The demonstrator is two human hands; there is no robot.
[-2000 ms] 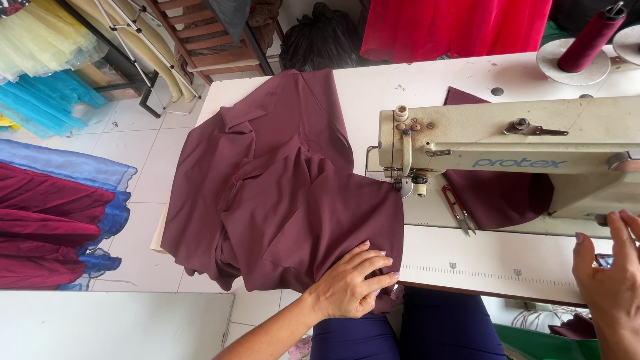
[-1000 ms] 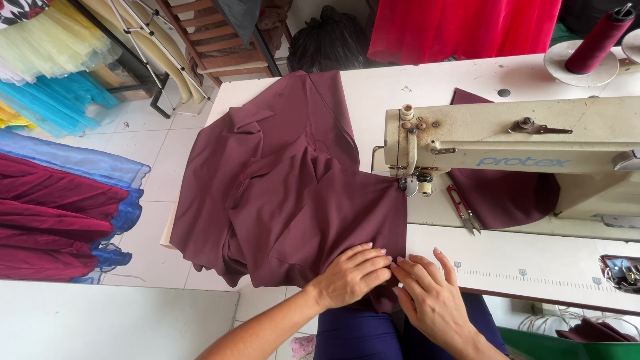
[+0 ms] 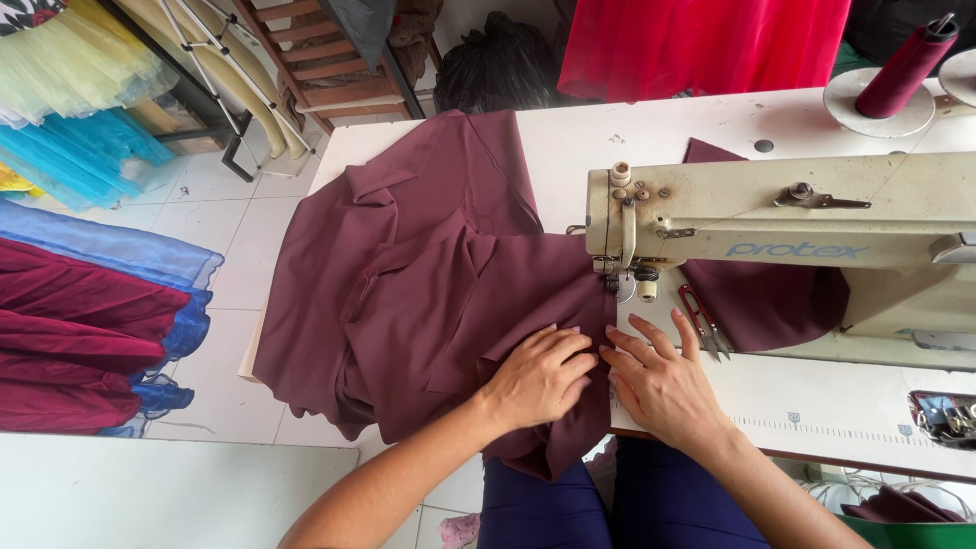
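Observation:
Maroon fabric (image 3: 427, 282) lies spread over the white sewing table, its right edge running under the needle area of a cream Protex sewing machine (image 3: 762, 206). My left hand (image 3: 537, 377) rests on the fabric near that edge, fingers bent and pointing right. Just beside it, my right hand (image 3: 656, 374) has its fingertips at the fabric's edge, fingers spread, nothing gripped that I can see. Red-handled thread snips (image 3: 700, 320) lie to the right of the presser foot, partly on another maroon piece (image 3: 770, 305) beneath the machine arm.
A maroon thread cone (image 3: 907, 69) stands on a round holder at the back right. A printed ruler scale (image 3: 808, 423) runs along the table's front. A white surface (image 3: 168, 488) is at lower left. Behind are a wooden chair (image 3: 305, 46), a black bag (image 3: 499, 65) and hanging garments (image 3: 701, 46).
Two seconds ago my right hand was at the far right of the table; it came left to the fabric's edge beside my left hand. Since then my left hand has stayed on the fabric.

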